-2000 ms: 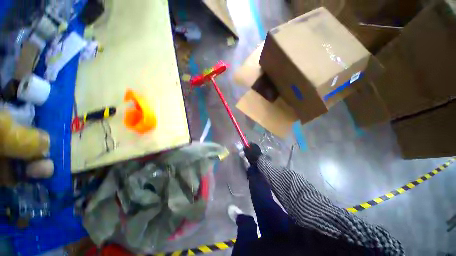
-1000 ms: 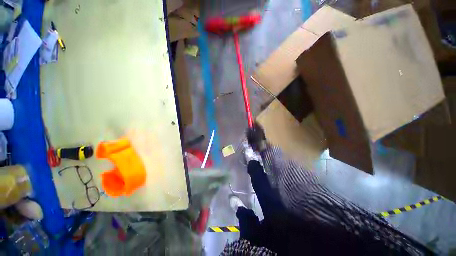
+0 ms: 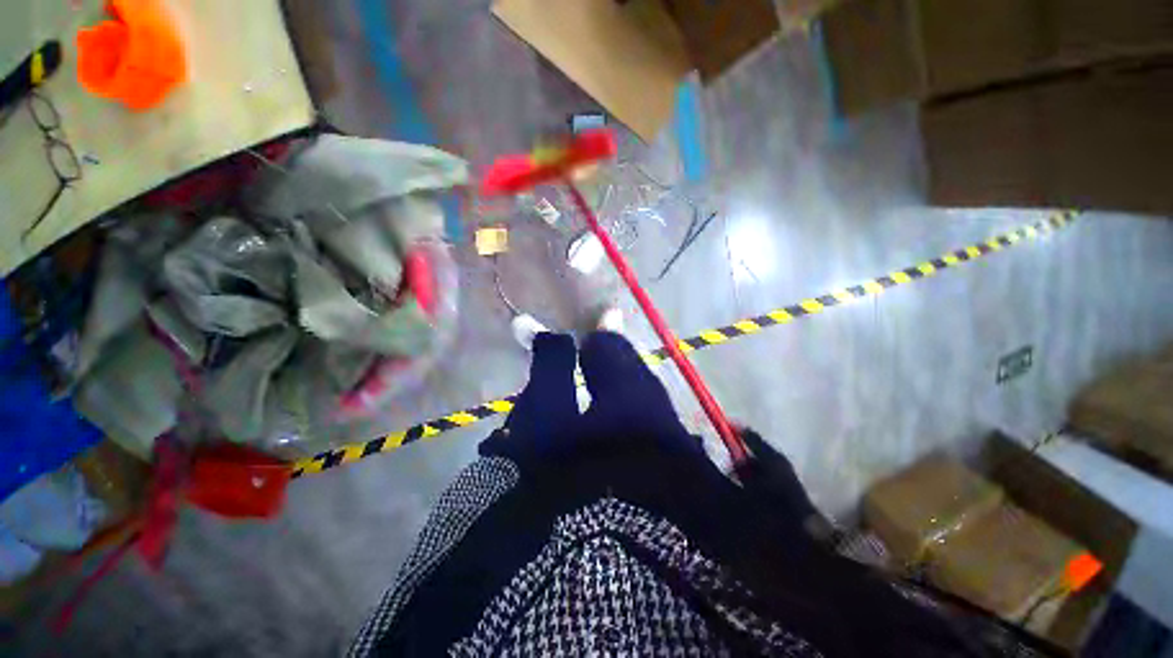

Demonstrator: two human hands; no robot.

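Note:
The broom's red and yellow head [image 3: 551, 162] is on the grey floor in front of my feet. Its thin red handle slants back to my right hand [image 3: 759, 465], in a dark glove and closed around it; the hand is blurred and dark against my clothing. My left sleeve reaches down beside my left leg; a small dark shape at its end may be my left hand [image 3: 494, 444], but its fingers do not show. Litter lies by the broom: a yellowish scrap [image 3: 490, 240], a white round piece [image 3: 585, 252], clear plastic bits and thin dark strips.
Grey-green sacking [image 3: 245, 309] heaps over a red bin at left. A bench [image 3: 257, 77] holds an orange dispenser [image 3: 133, 54] and glasses. A red dustpan [image 3: 239, 481] stands lower left. Cartons [image 3: 1048, 116] stand upper right, more lower right. Black-and-yellow tape [image 3: 823, 302] crosses the floor.
The broom head, earlier farther ahead, is now nearer my feet, and my right hand has come back beside my body. The view has shifted, showing more sacking, the dustpan and lower-right cartons.

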